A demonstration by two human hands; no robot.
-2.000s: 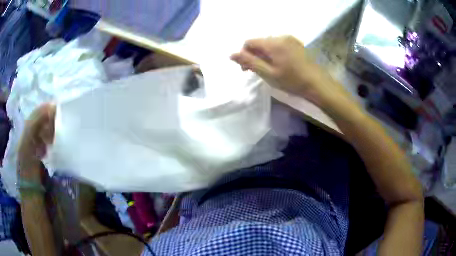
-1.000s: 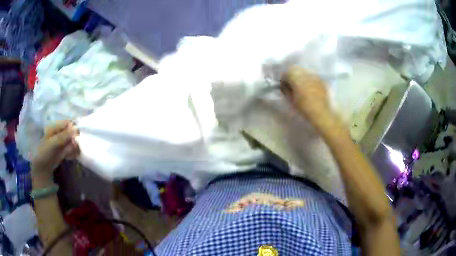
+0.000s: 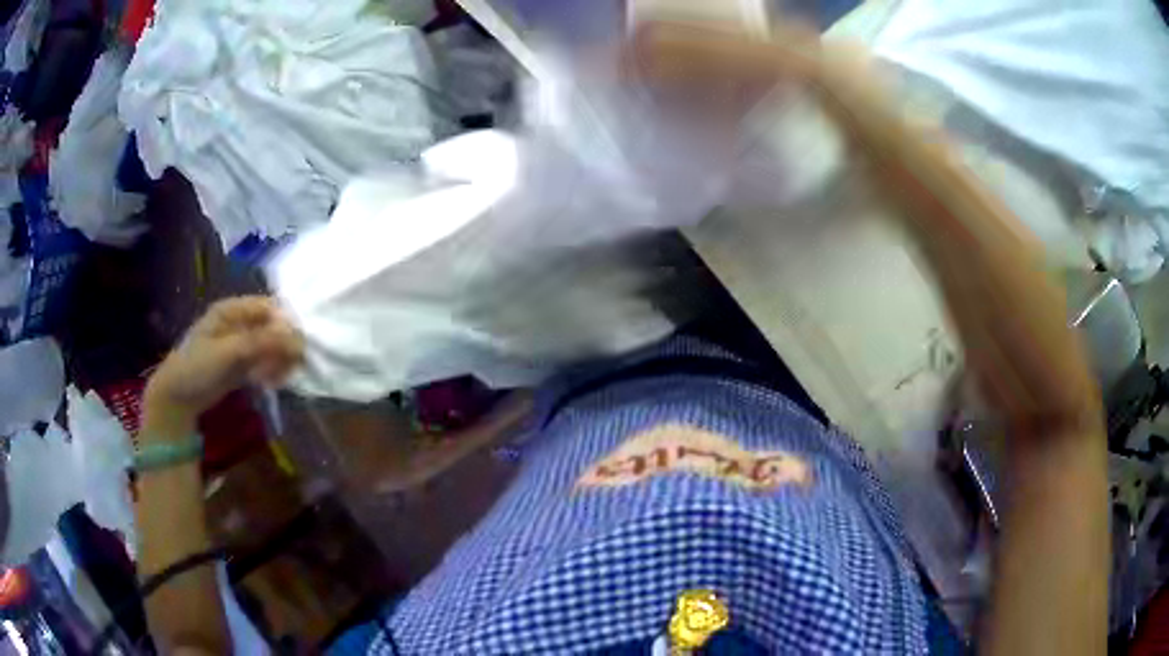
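A white garment piece (image 3: 423,276) stretches between my hands, above my lap and the table edge. My left hand (image 3: 231,344) grips its left end, with a green band on the wrist. My right hand (image 3: 699,71) is at the top middle, strongly blurred, over the blurred upper part of the cloth. Its fingers cannot be made out, so its hold is unclear. Another stretch of white cloth (image 3: 1026,71) lies on the table at the upper right; I cannot tell if it joins the held piece.
The cream-white machine table (image 3: 833,276) runs diagonally right of centre. A crumpled white heap (image 3: 276,103) stands at the upper left. More white scraps (image 3: 64,449) are at the far left. A blue checked apron (image 3: 641,538) covers my lap.
My left hand has moved right. My right hand has moved up and left, away from the table's middle. The held cloth is less spread out, and the view has shifted.
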